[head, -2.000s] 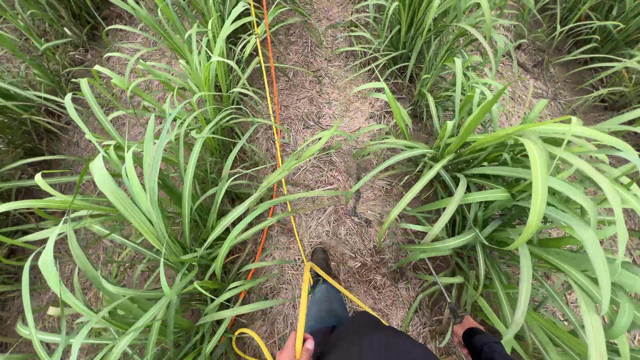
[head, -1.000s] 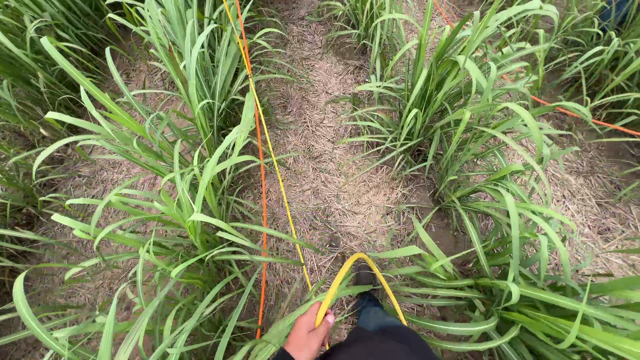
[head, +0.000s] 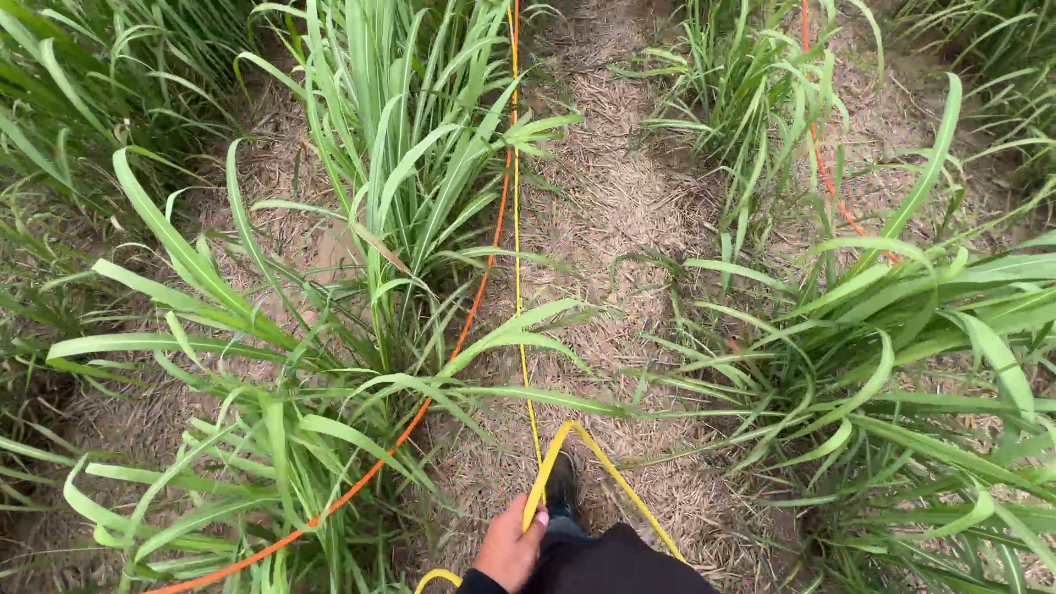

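Observation:
My left hand, in a dark sleeve, grips a yellow hose or cable at the bottom centre of the head view. From the fingers it rises in a bend and slopes down to the right past my dark clothing; another loop shows left of the wrist. A thin yellow line runs up the path from near the hand. An orange hose or cable curves from the lower left to the top centre, apart from the hand. My right hand is out of view.
Tall green grass-like plants stand left of the straw-covered path; more leafy clumps lean in from the right. Another stretch of orange line passes among the right-hand plants. My dark shoe is on the path.
The right hand, seen at the lower right two seconds ago, is out of view. The near part of the orange line now bows out to the left. The left hand still holds the yellow hose or cable.

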